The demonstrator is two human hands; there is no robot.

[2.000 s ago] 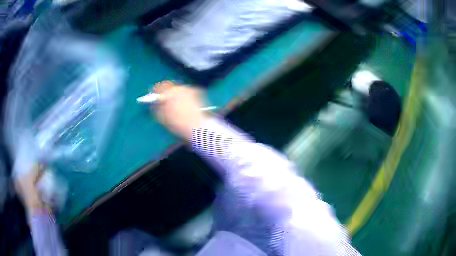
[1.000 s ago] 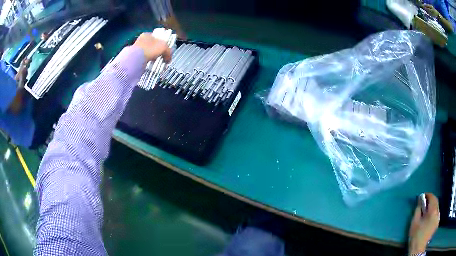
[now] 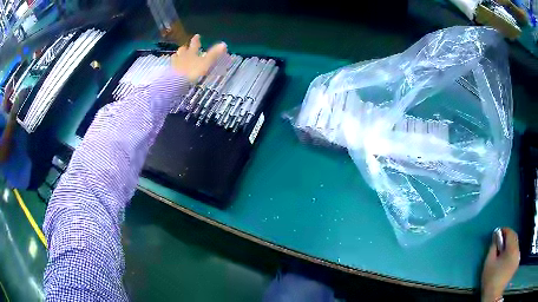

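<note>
My left hand [image 3: 197,61] is over the far part of the black tray [image 3: 192,159], fingers apart, with no tube seen in its grip. Under and beside it, stepped silver tubes [image 3: 251,76] lie side by side, their narrow tips towards me. More tubes [image 3: 138,71] lie on the tray's left side, partly behind my sleeve. My right hand [image 3: 501,265] is at the bench's lower right, closed around a silver tube [image 3: 499,240]; only its end shows. The clear plastic bag [image 3: 407,135] lies between my hands with stacked short silver tubes inside.
Long silver tubes [image 3: 62,76] lie in a far-left tray. Another black tray [image 3: 530,194] is cut off at the right edge. The green bench's front edge [image 3: 283,252] curves below. Another person's blurred hand [image 3: 177,35] is beyond my tray. A yellow line [image 3: 28,215] marks the floor.
A second ago my left hand held a bundle of tubes over the tray; now its fingers are open and tubes lie at the tray's left. My right hand has hardly moved.
</note>
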